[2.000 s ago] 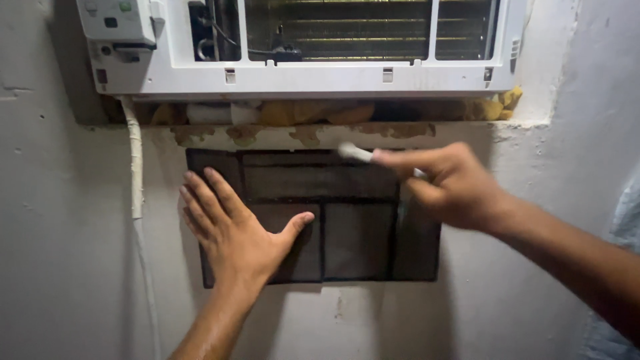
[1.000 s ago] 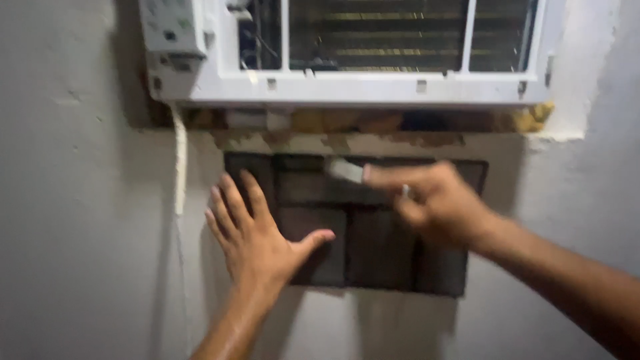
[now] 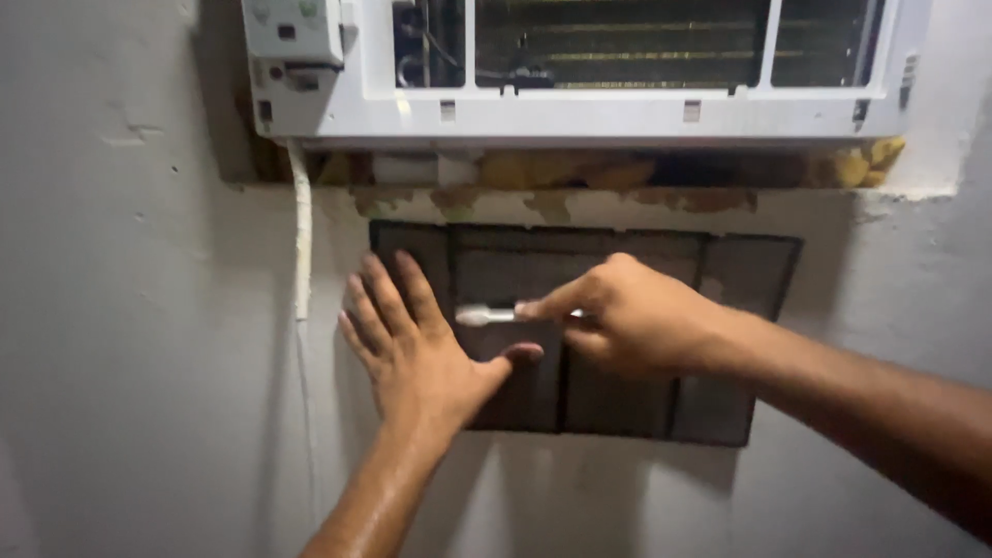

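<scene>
A dark mesh air filter [image 3: 620,403] with a black frame lies flat against the wall below the air conditioner. My left hand [image 3: 418,349] presses on its left part, palm down with the fingers spread and the thumb pointing right. In my right hand [image 3: 643,318] is a small brush with a white handle [image 3: 502,315]; my index finger runs along the handle. The pale brush head [image 3: 471,315] is over the filter's middle-left, just right of my left hand's fingers. My fist hides part of the handle and some of the filter.
Above the filter is a window-type air conditioner [image 3: 581,120] with its front off and fins showing. Yellow and dark stuffing [image 3: 558,167] fills the gap beneath it. A white-wrapped cord [image 3: 302,232] hangs at the left along the grey wall [image 3: 139,349]. Paint is peeling above the filter.
My right hand has moved the brush from the filter's upper part down to its middle, closer to my left hand. My left hand has stayed on the filter's left side.
</scene>
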